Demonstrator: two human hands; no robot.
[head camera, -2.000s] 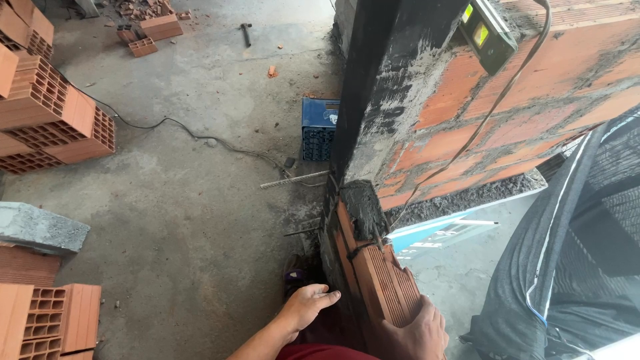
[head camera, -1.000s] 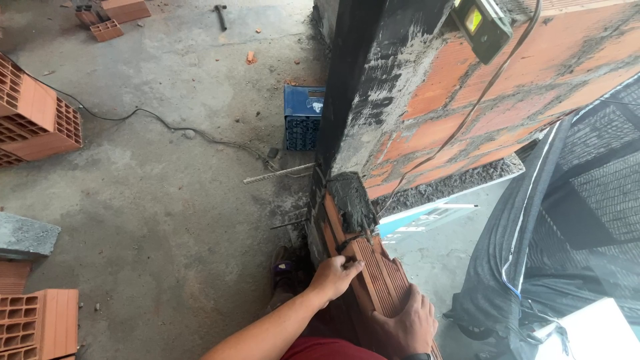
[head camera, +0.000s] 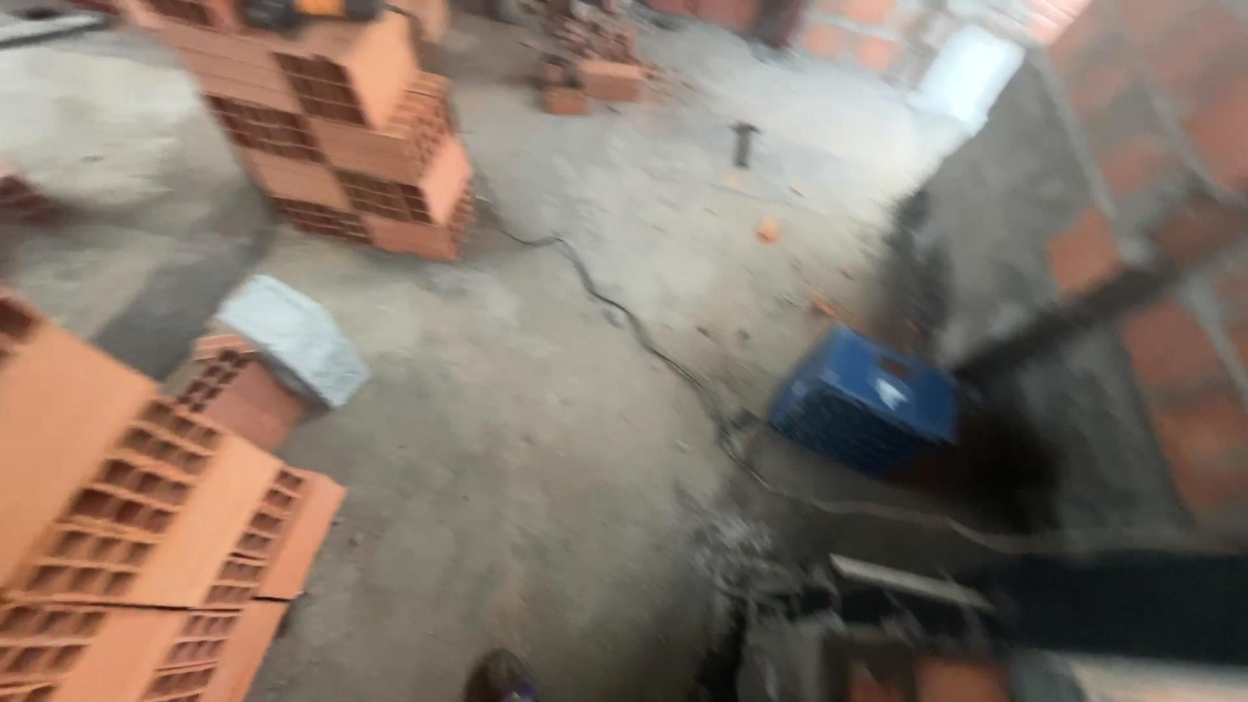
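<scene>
Neither my left hand nor my right hand shows in the head view, which is blurred. Hollow clay bricks (head camera: 234, 507) are stacked at the lower left, their cell openings partly facing me. Behind them a second stack of hollow bricks (head camera: 380, 146) rises at the upper left. A grey block (head camera: 292, 336) lies tilted on a clay brick between the two stacks. Right of centre, a blue plastic crate (head camera: 868, 400) rests on the floor near the wall. At the bottom right edge, part of the brickwork (head camera: 955, 678) is visible beside a dark column.
A dark cable (head camera: 634, 327) winds across the concrete floor (head camera: 468, 419) toward the crate. Farther back lies a hammer (head camera: 744, 144), with brick pieces (head camera: 590, 83) to its left. A brick wall (head camera: 1185, 341) with mortar stands at the right. A shoe tip (head camera: 502, 678) shows at the bottom.
The view has swung strongly left. Both hands, earlier on a ribbed hollow brick at the wall end beside the dark column, are out of view.
</scene>
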